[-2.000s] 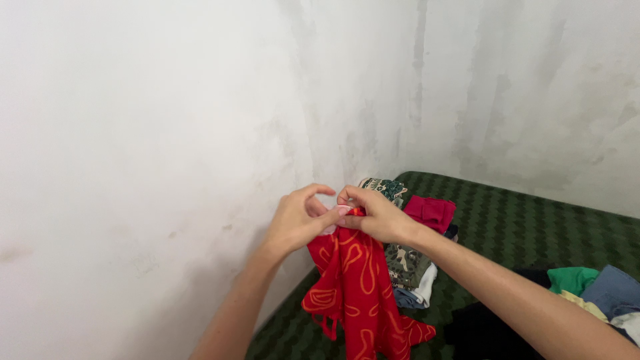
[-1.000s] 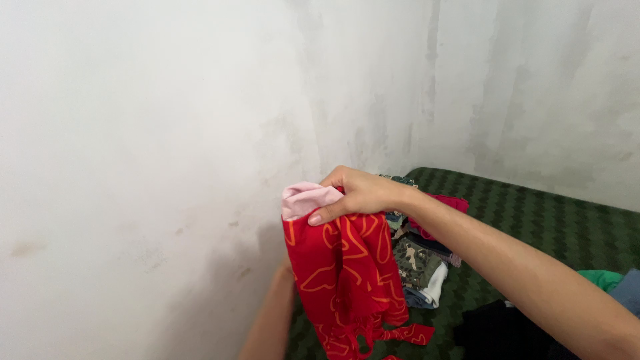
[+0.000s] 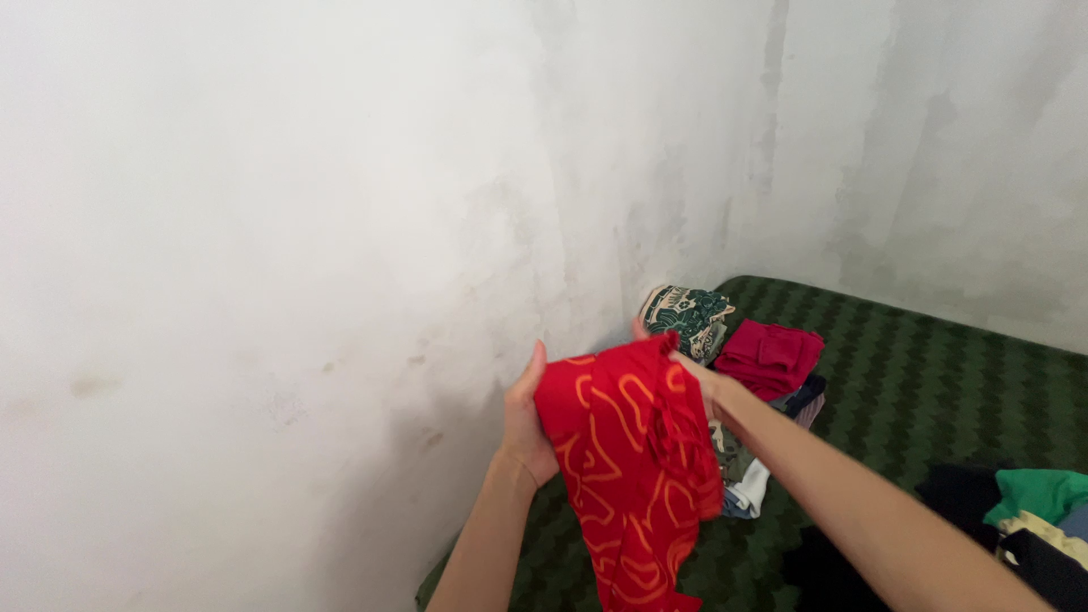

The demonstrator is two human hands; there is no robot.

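A red cloth garment with orange curved lines (image 3: 625,459) hangs between my hands, its lower end drooping over the green mattress. My left hand (image 3: 529,425) grips its left edge, thumb pointing up. At the upper right edge, my right hand (image 3: 693,370) has hold of it, the fingers mostly hidden behind the cloth. Thin red strips dangle along the garment's right side. Just behind my right hand lies a folded green and cream patterned cloth (image 3: 684,313), and beside it a folded crimson cloth (image 3: 769,357).
A dark green patterned mattress (image 3: 926,382) meets the stained white wall (image 3: 340,212). Folded camouflage cloth (image 3: 729,450) and white cloth (image 3: 750,489) lie beyond the garment. At the lower right is a loose heap with black, green (image 3: 1041,493) and pale yellow cloth (image 3: 1045,534).
My left hand, low behind the garment one second ago, now holds its left edge. The pink part at the garment's top no longer shows, and the cloth is turned.
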